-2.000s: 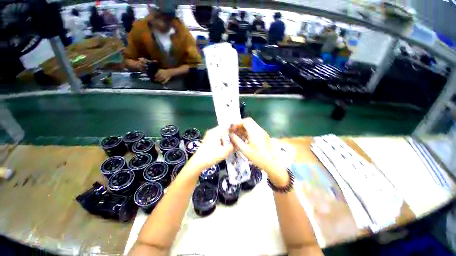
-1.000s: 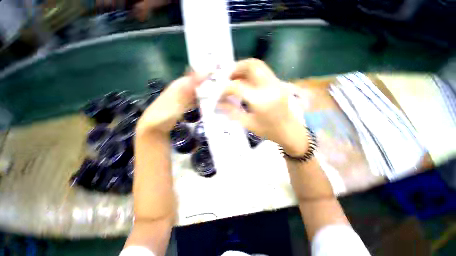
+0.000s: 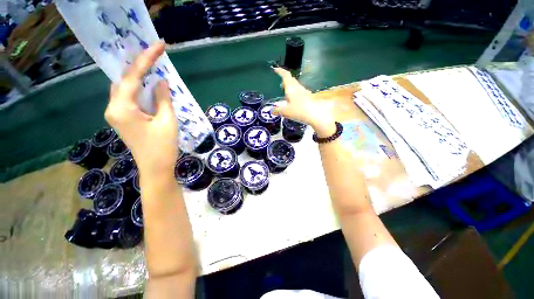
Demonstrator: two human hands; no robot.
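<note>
My left hand (image 3: 143, 122) holds a long white release liner strip (image 3: 123, 38) with blue-black marks, slanting from the upper left down over the housings. My right hand (image 3: 304, 108) is above the back right of the housing group, thumb and forefinger apart. A small dark speck (image 3: 274, 63) shows at its fingertip; I cannot tell what it is. Several black cylindrical housings stand below and between my hands. Some have a white disc with a dark three-armed mark, like the finished housing (image 3: 254, 176). Others have dark ends, like the front housing (image 3: 225, 195).
More dark-ended housings (image 3: 108, 199) stand at left, with black parts (image 3: 96, 229) in front of them. A stack of adhesive strips (image 3: 410, 125) lies at right. A black cylinder (image 3: 294, 52) stands on the green belt (image 3: 345, 52). A blue stool (image 3: 489, 201) is below at right.
My hands have separated; the left has carried the strip left and the right is now free of it. The view has shifted, and the marked housings now show clearly.
</note>
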